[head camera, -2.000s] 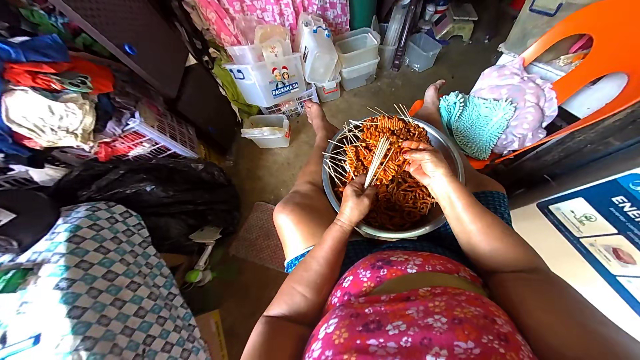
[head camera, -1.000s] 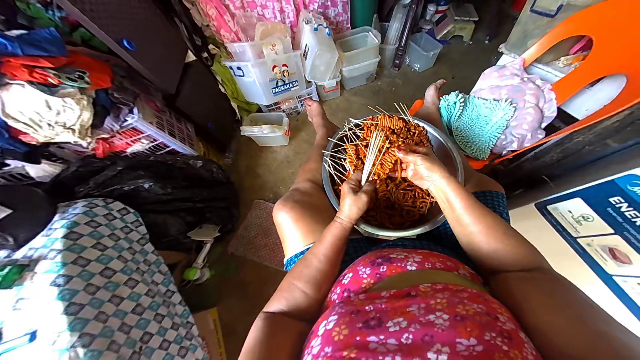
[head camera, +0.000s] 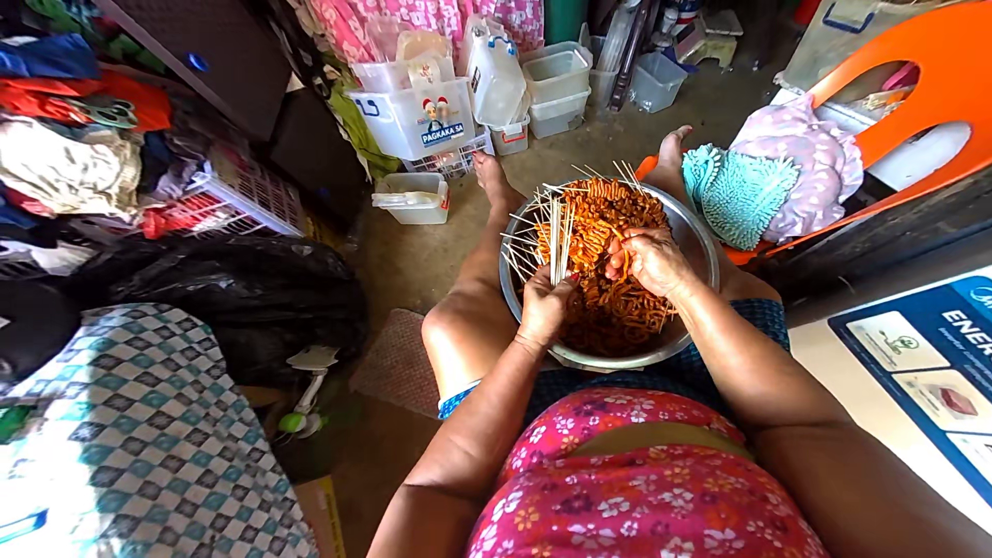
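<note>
A round metal basin (head camera: 701, 240) rests at my lap, between my legs, full of reddish-orange marinated strips that look like intestines (head camera: 620, 310). Threaded skewers (head camera: 601, 194) lie along its far and left sides, their bare stick ends over the rim. My left hand (head camera: 546, 304) grips a bundle of thin wooden skewers (head camera: 558, 240) that points up and away from me. Just right of the bundle, my right hand (head camera: 649, 260) pinches an orange strip (head camera: 622, 252) between thumb and fingers. Whether that strip is on a skewer point I cannot tell.
Clear plastic bins (head camera: 415, 116) stand beyond my feet, with a small tub (head camera: 411, 200) nearer. An orange plastic chair (head camera: 930, 46) with a teal cloth (head camera: 740, 190) is at the right. Black plastic bags (head camera: 225, 291), piled clothes (head camera: 70, 155) and a checkered cloth (head camera: 155, 434) fill the left.
My right hand has lifted slightly from the heap, and an orange strip now shows in its fingers. The skewer bundle in my left hand stands more upright than two seconds ago.
</note>
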